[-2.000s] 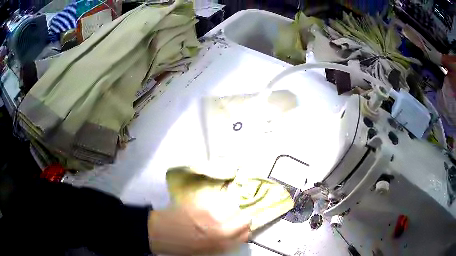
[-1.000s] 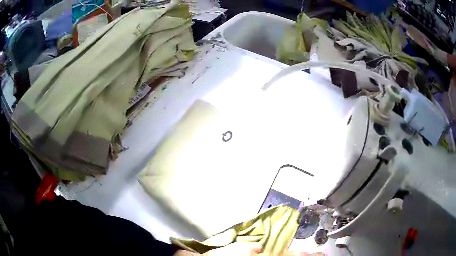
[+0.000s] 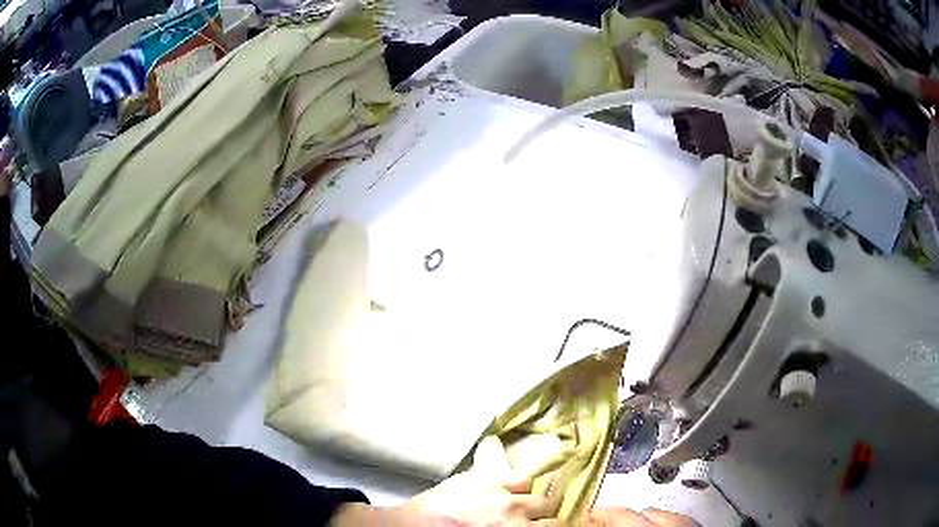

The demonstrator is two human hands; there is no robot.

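A garment piece, olive-yellow and bright under the lamp, lies bunched with one edge along the needle area of the white sewing machine. A pale part of cloth lies spread to its left on the table. My left hand grips the bunched cloth at the bottom centre, fingers in its folds. My right hand shows only as a strip at the bottom edge, beside the cloth; its grip is hidden. The presser foot area is small and partly blurred.
A large stack of olive panels lies at left, with a red bag below it. A small ring lies mid-table. A tub and a cloth heap are behind. A curved white tube arcs before the machine head.
The pale cloth has shifted left and its outline has changed. The bunched cloth stands higher beside the needle area. My left hand shows more than a second ago, and part of my right hand shows.
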